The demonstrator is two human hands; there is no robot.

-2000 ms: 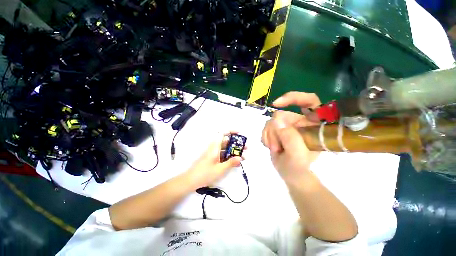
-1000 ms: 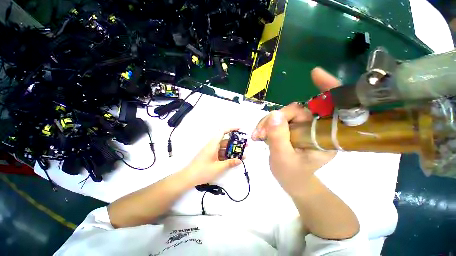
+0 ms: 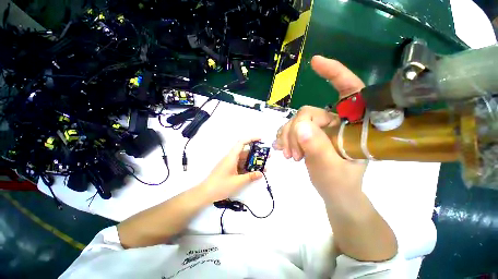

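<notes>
My left hand (image 3: 228, 173) holds a small adapter circuit board (image 3: 258, 158) with blue and yellow parts by its edges, components facing up. Its thin black output cable (image 3: 270, 196) hangs down to a bundled part on the white sheet. My right hand (image 3: 316, 136) grips the front of the amber-brown glue gun (image 3: 415, 140), index finger raised beside the red trigger (image 3: 351, 107). Two pale bands wrap the tube. The nozzle is hidden by the fist, which is just right of the board; whether it touches the board cannot be seen.
A tangled adapter pile (image 3: 109, 82) covers the left and far left. A separate adapter board (image 3: 179, 97) with bundled cord (image 3: 195, 123) lies at the white sheet's (image 3: 218, 147) far edge. Hazard tape (image 3: 285, 76) and a green surface (image 3: 344, 49) lie beyond. A dark object (image 3: 407, 44) stands behind the gun.
My right hand first moved in towards the board with the gun, and its index finger lifted off the trigger area. The board tilted slightly in my left hand, which stays nearly in place.
</notes>
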